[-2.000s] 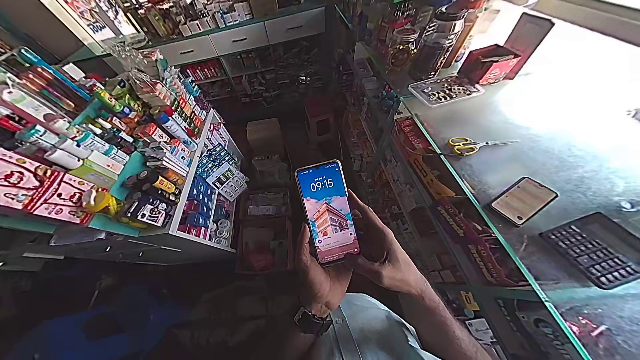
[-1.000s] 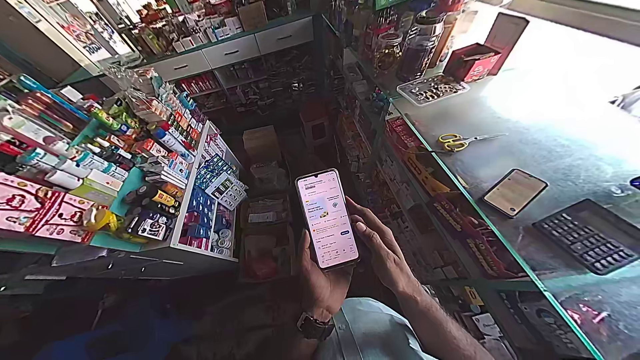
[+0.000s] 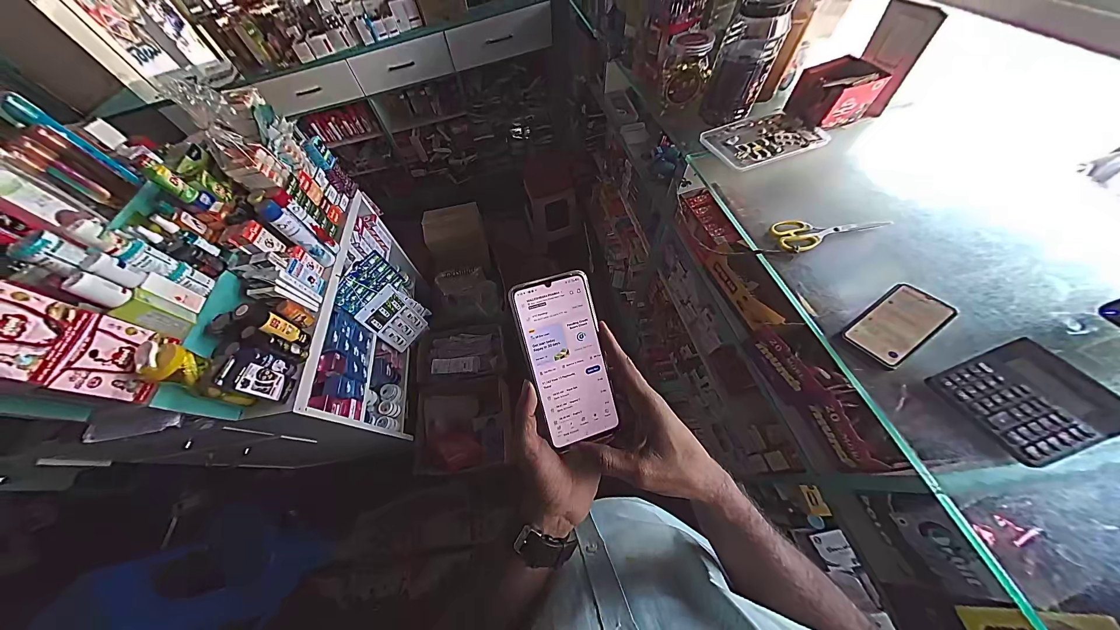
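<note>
A smartphone [image 3: 567, 359] with a lit, mostly pale screen is held upright in front of my body. My left hand [image 3: 556, 472], with a dark watch [image 3: 544, 547] at its wrist, grips the phone's lower part, thumb along the left edge. Against the right edge and lower corner rests my right hand [image 3: 661, 437], its fingers partly behind the phone. On the glass counter to the right lie a second phone [image 3: 901, 325] with a lit screen, a black calculator [image 3: 1028, 401] and yellow-handled scissors [image 3: 814, 234].
A clear tray [image 3: 763, 142] of small items, a red box [image 3: 838, 92] and jars [image 3: 687, 68] stand on the counter's far part. Packed goods fill a display shelf [image 3: 354, 306] at left. White drawers [image 3: 401, 66] are at the back, with a cardboard box [image 3: 455, 234] below.
The held phone's screen showed a lock screen with a building two seconds ago and a pale page one second ago; it shows a pale page now. Both hands remain around the phone.
</note>
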